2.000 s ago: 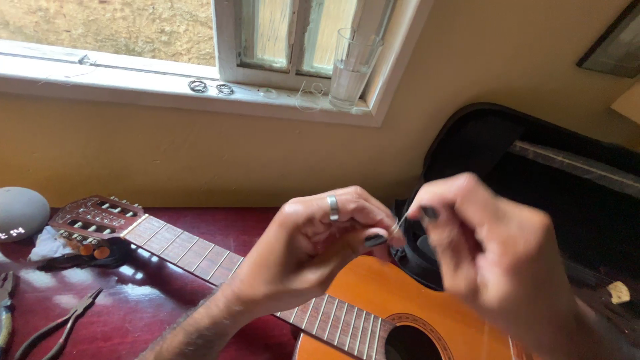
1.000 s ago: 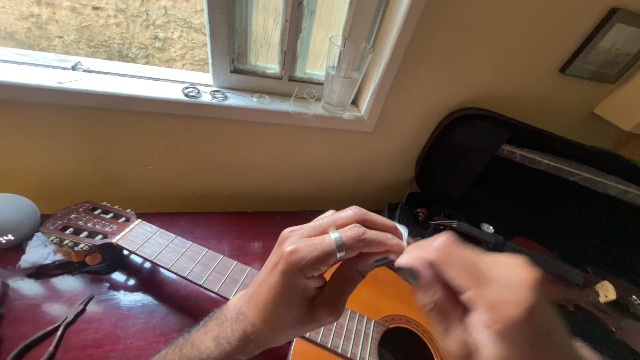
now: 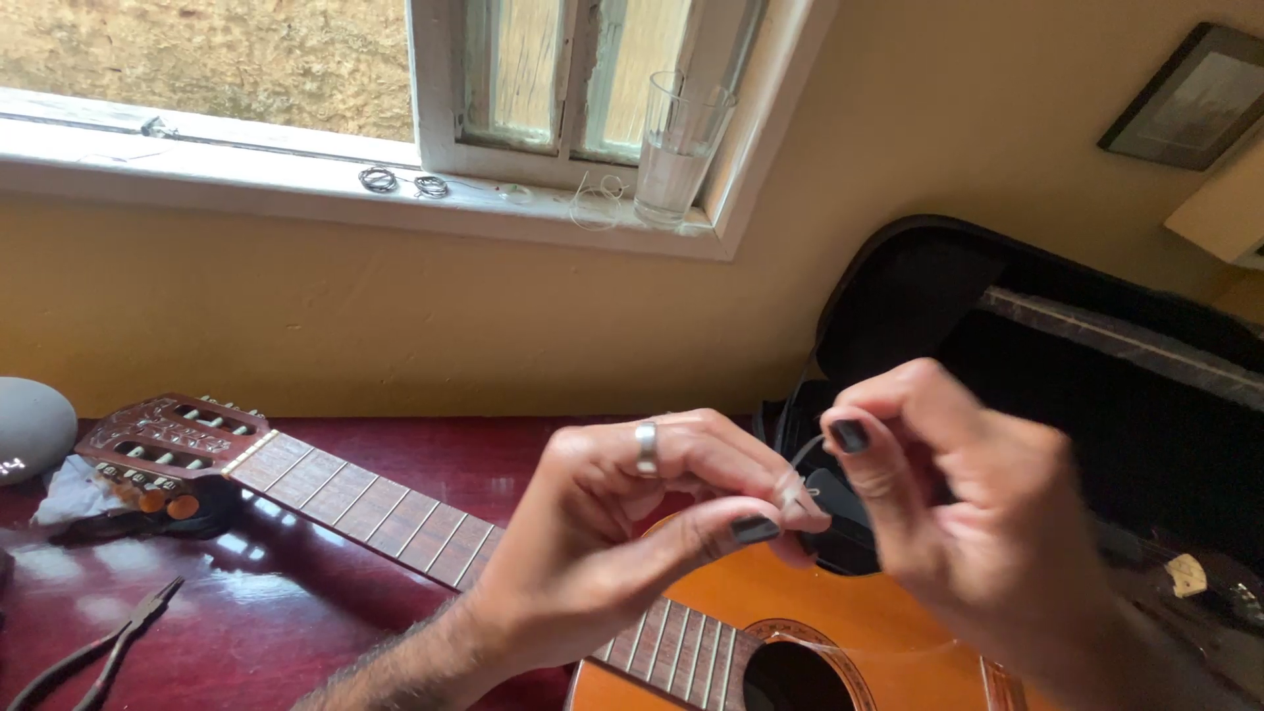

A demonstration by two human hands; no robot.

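Above the body of a classical guitar [image 3: 711,583], my left hand [image 3: 662,513] wears a ring and has a thin pale strand [image 3: 808,452], likely a nylon guitar string, wrapped at its fingertips. My right hand [image 3: 948,494] pinches the strand's other part between thumb and index finger, just right of the left fingertips. A faint clear length of it runs over the soundhole [image 3: 800,676]. No strings show on the fretboard [image 3: 370,509]. The guitar's headstock [image 3: 178,439] lies at the left on the dark red table.
Pliers [image 3: 114,642] and a grey round speaker [image 3: 35,430] are at the left, near a crumpled white cloth or paper [image 3: 79,494]. Coiled strings [image 3: 378,180] and a glass of water [image 3: 676,158] stand along the windowsill. A black instrument case [image 3: 889,286] is open at the right.
My right hand has risen slightly from beside the left fingertips, and a short piece of strand now shows between the hands. The left hand still pinches.
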